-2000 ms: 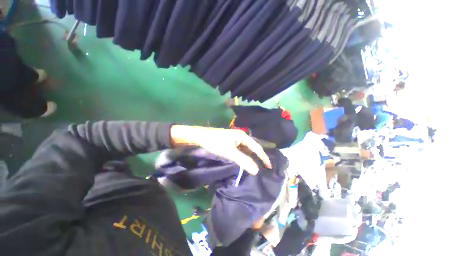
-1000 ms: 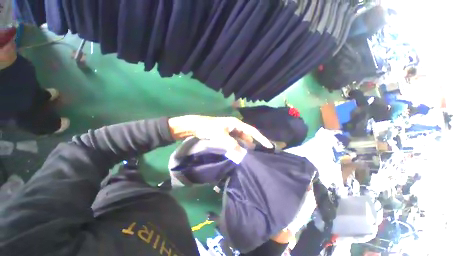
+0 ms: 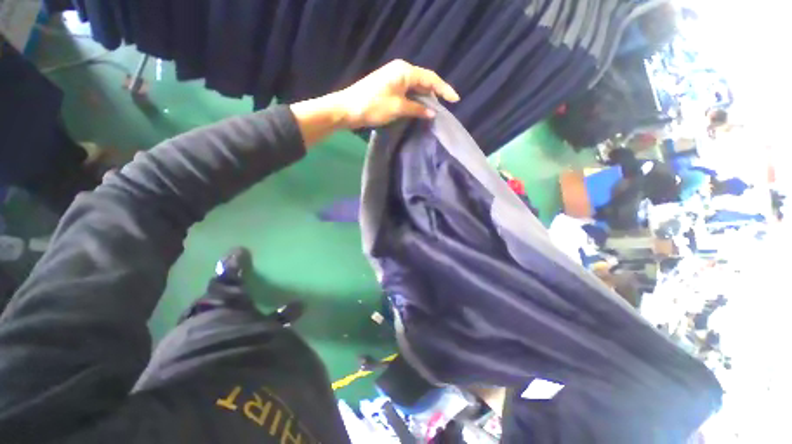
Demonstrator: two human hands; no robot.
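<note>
My left hand (image 3: 391, 100), bare, with a dark grey sleeve, pinches the upper edge of a grey-and-navy garment (image 3: 486, 286) at the upper middle. The cloth hangs stretched from the fingers down to the lower right. Its light grey edge panel runs along the upper right side, and folds show on the navy part. A small white label or paper (image 3: 543, 388) lies on the lower part of the cloth. My right hand does not show; whether the garment hides it, I cannot tell.
A dense row of hanging navy garments (image 3: 321, 52) with grey ends crosses the top. A person's dark-clothed leg (image 3: 39, 121) shows at left. Green floor (image 3: 278, 234) lies between. Cluttered goods with a blue and orange box (image 3: 590, 192) are at right, partly overexposed.
My left hand has moved up and lifted the garment's edge. The garment has opened out from a bunched shape and spreads to the lower right. The right hand, partly seen before, no longer shows.
</note>
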